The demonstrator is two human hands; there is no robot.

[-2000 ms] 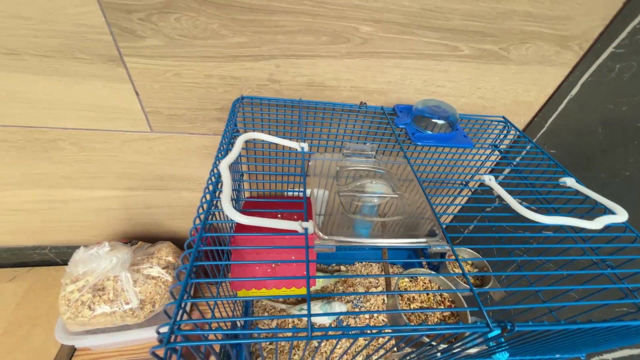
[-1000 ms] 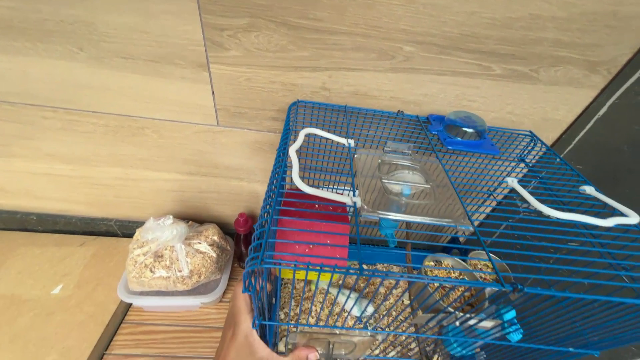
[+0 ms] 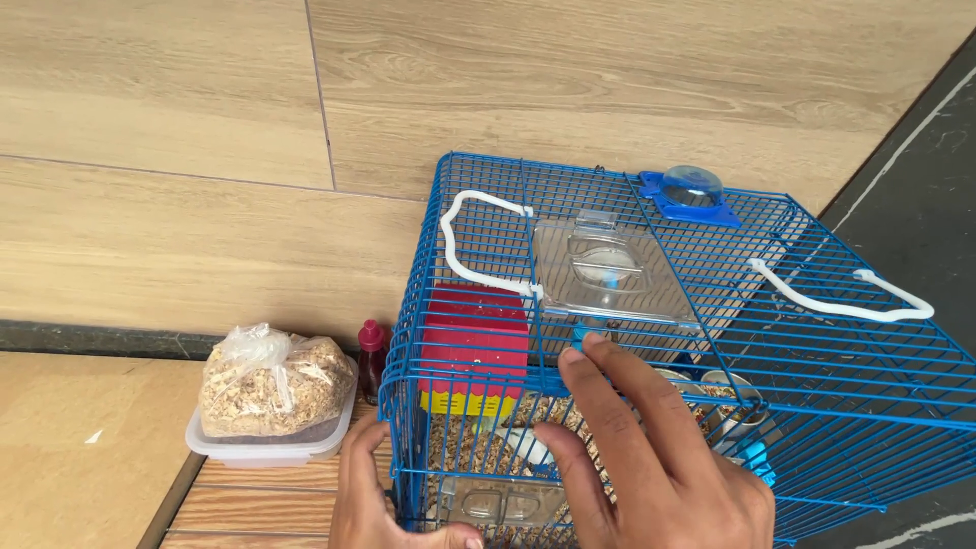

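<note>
A blue wire pet cage stands before me, with white handles and a clear plastic hatch on its roof. My left hand grips the cage's front left corner, thumb at the front. Fingers apart, my right hand is over the front upper edge with nothing held in it; whether its fingertips touch the wires is unclear. Inside are a red house with a yellow edge, wood-shaving bedding, a pale bird-like animal and a cup of feed. A clear plastic door sits low in front.
Left of the cage, a knotted bag of wood shavings rests on a white plastic container. A dark red bottle stands between bag and cage. Behind is a wood-look wall; a blue-based clear dome sits on the cage roof.
My left hand, out of view two seconds ago, came to the cage's left corner and remains there. My right hand has entered over the cage front. The view has shifted.
</note>
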